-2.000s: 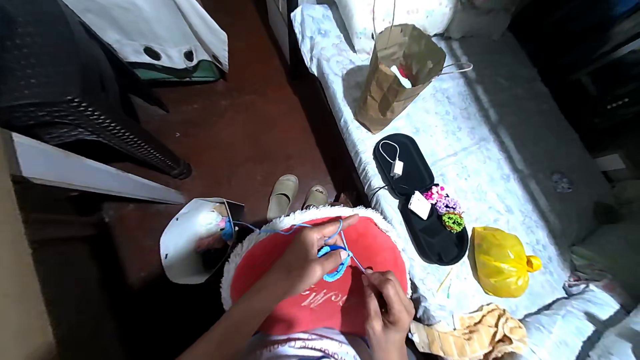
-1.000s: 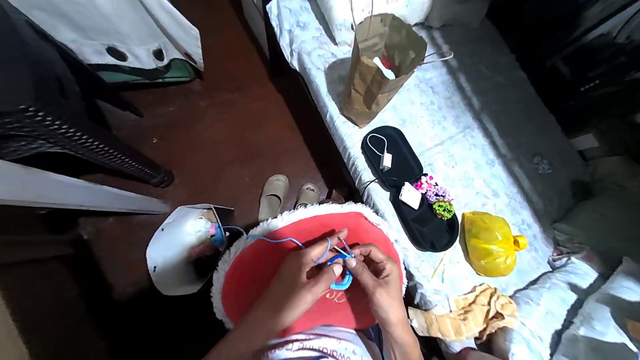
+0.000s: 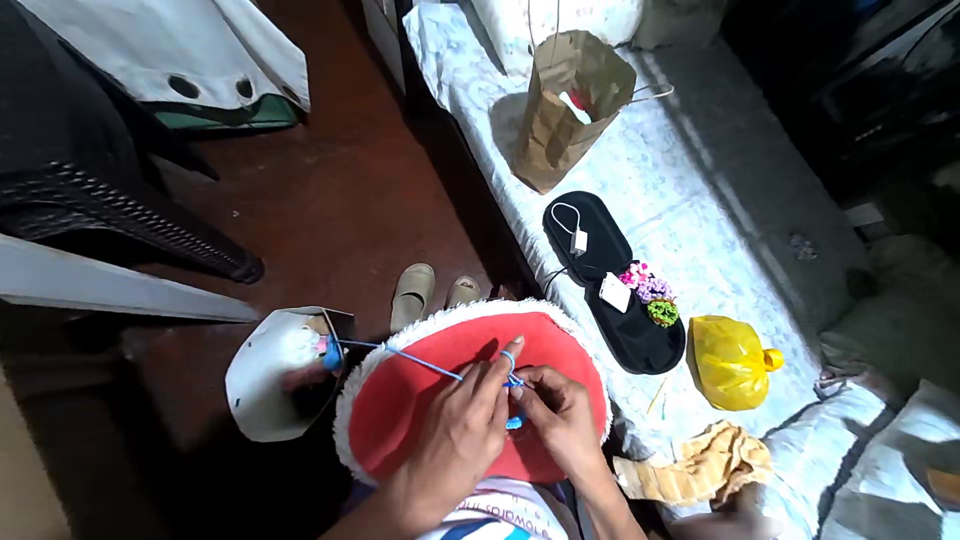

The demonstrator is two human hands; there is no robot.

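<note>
A small piece of blue crochet work point(image 3: 514, 423) is held between my two hands above a red cushion with a fluffy white edge point(image 3: 420, 360). My left hand point(image 3: 469, 420) has the blue yarn point(image 3: 424, 363) looped round its raised index finger and pinches the work. The fingertips of my right hand point(image 3: 551, 409) close on the stitches, where a thin hook may be; it is too small to tell. From my left hand the yarn runs left to a blue ball point(image 3: 331, 352) in a white container point(image 3: 255, 375) on the floor.
On the bed stand a brown paper bag point(image 3: 551, 142), an open black case point(image 3: 634, 337) with crocheted flowers point(image 3: 651, 289), and a yellow plastic bag point(image 3: 724, 367). A yellow towel point(image 3: 705, 465) lies nearer. Slippers point(image 3: 412, 294) and a black plastic chair point(image 3: 112, 195) are on the floor.
My right hand has come up against my left at the blue work, from lower right two seconds ago. The yarn to the container, slack before, now runs straighter.
</note>
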